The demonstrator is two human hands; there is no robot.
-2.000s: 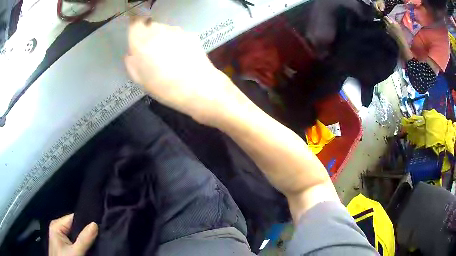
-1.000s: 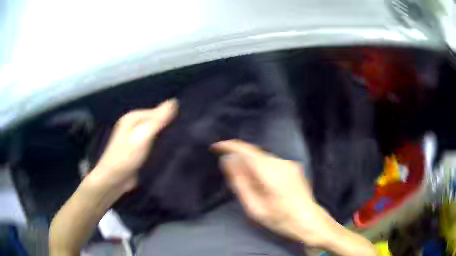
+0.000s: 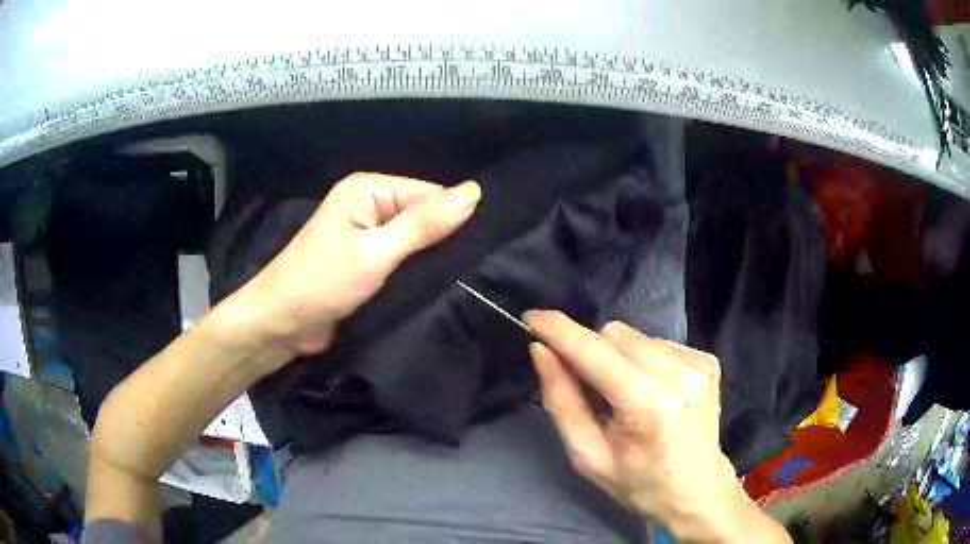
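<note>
A dark garment [image 3: 425, 372] lies bunched on the grey-clothed lap below the table's edge. My left hand [image 3: 356, 239] pinches part of the dark cloth between thumb and fingers, left of the middle; the pinched part is mostly hidden by the fingers. My right hand [image 3: 628, 409] holds a thin pointed silvery tool [image 3: 492, 305] between thumb and forefinger. Its tip points up and left over the cloth, a little below and right of my left fingertips. Whether the tip touches the cloth I cannot tell.
The white curved table [image 3: 425, 32] has a printed ruler scale [image 3: 447, 77] along its near edge. A black stringy bundle [image 3: 925, 53] lies at its right end. A red bin [image 3: 840, 452] with dark, red and yellow cloth stands at the right. White panels show at the lower left.
The view has turned from the tabletop to the lap. My right hand has come back from the table to the lap, and the thin tool now shows in it. My left hand has moved up on the cloth.
</note>
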